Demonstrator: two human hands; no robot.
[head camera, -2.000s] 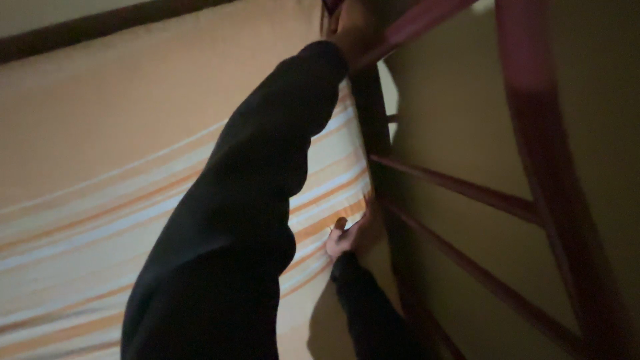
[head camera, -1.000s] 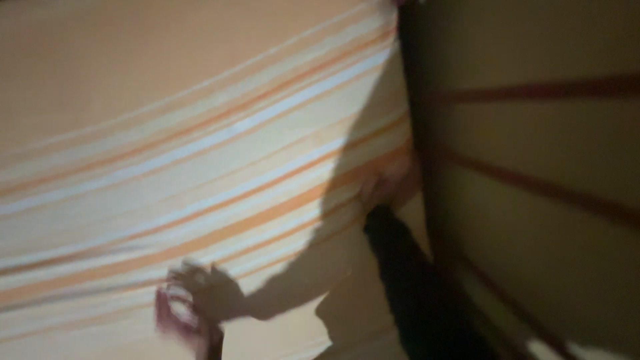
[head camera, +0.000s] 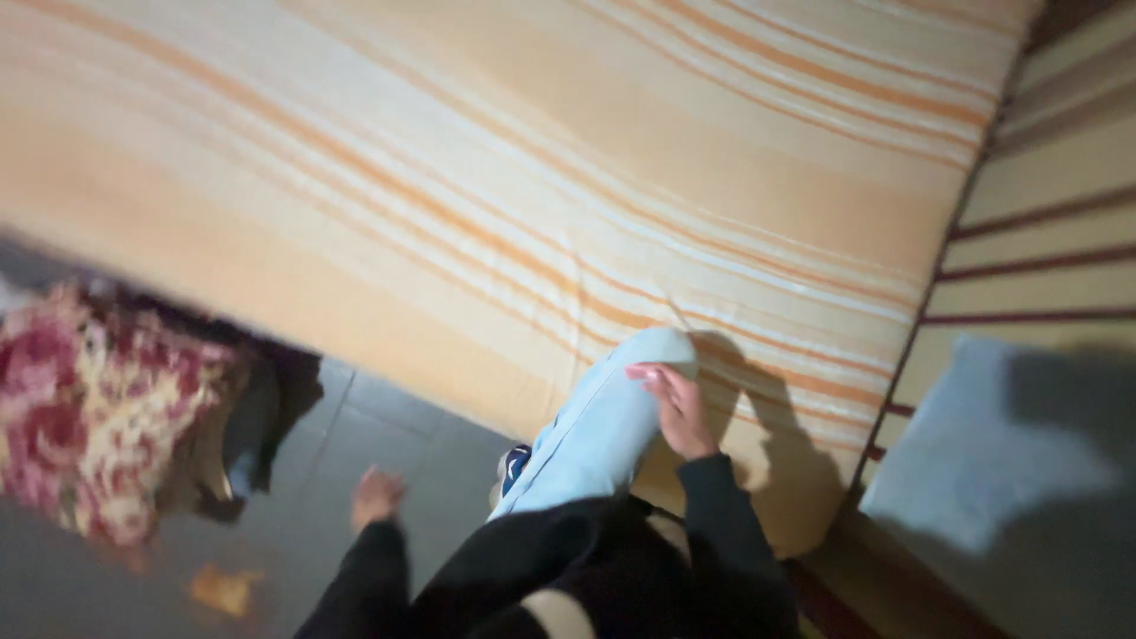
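An orange, cream and white striped sheet (head camera: 497, 204) covers the bed, with small creases near my knee. My right hand (head camera: 676, 408) is over my raised knee in light blue jeans (head camera: 590, 426), fingers slightly bent and holding nothing; whether it touches the jeans I cannot tell. The knee rests on or against the bed's near edge. Over the grey floor, left of my body, is my left hand (head camera: 377, 499), blurred and with nothing visible in it; its fingers are not clear.
Dark red bed rails (head camera: 1034, 266) run along the right side. Beyond them lies a light blue-grey surface (head camera: 1012, 444). A floral cloth (head camera: 98, 417) in red and cream is heaped at the left, above grey floor tiles (head camera: 390, 426). A blurred orange-yellow thing (head camera: 224, 589) lies at lower left.
Earlier one hand was at the mattress edge beside the rails; now both hands are away from it, near my body. The view has swung to show the floor and my knee.
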